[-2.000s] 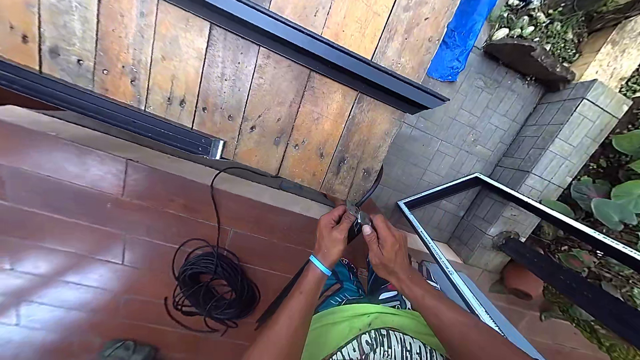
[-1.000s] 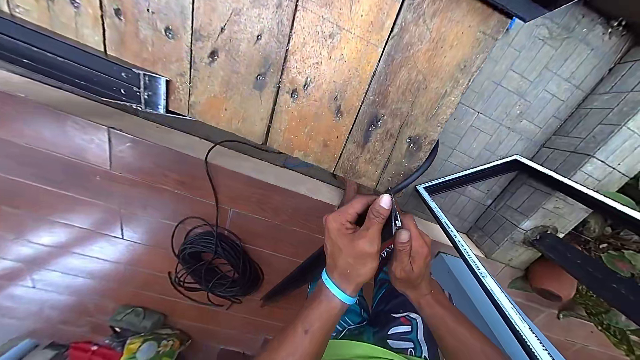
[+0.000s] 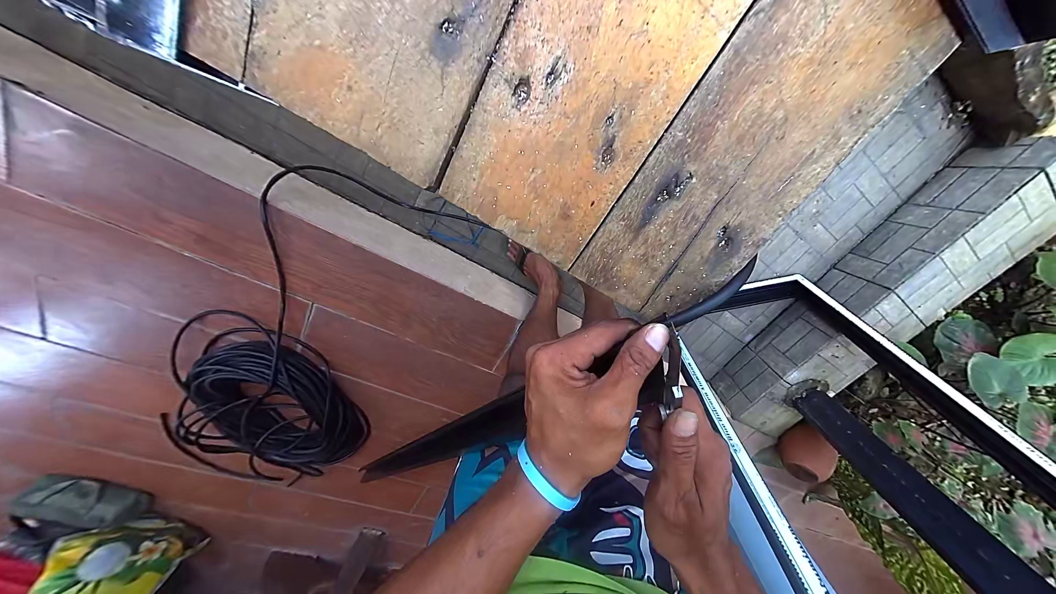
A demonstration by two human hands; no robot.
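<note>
My left hand (image 3: 590, 396), with a light blue wristband, pinches the end of a thick black rubber-like strip (image 3: 714, 304) between thumb and fingers. The strip curves up to the right, over the corner of the wooden planks. Just below, my right hand (image 3: 693, 487) is closed around a small metal hand tool (image 3: 676, 392), its narrow upper part touching or close to the strip's end; its exact kind cannot be told. A long black tapered piece (image 3: 454, 437) reaches from behind my left hand toward the lower left. Fingers hide much of the tool.
Wooden planks (image 3: 577, 124) lie ahead. A coil of black cable (image 3: 264, 396) rests on the reddish tiled floor at left. A black-and-white frame (image 3: 796, 289) stands at right near a clay pot (image 3: 807, 452) and plants. Bags (image 3: 107, 544) sit lower left.
The view has moved closer to the hands and planks. Both hands stay together at the strip's end, the right now lower than the left.
</note>
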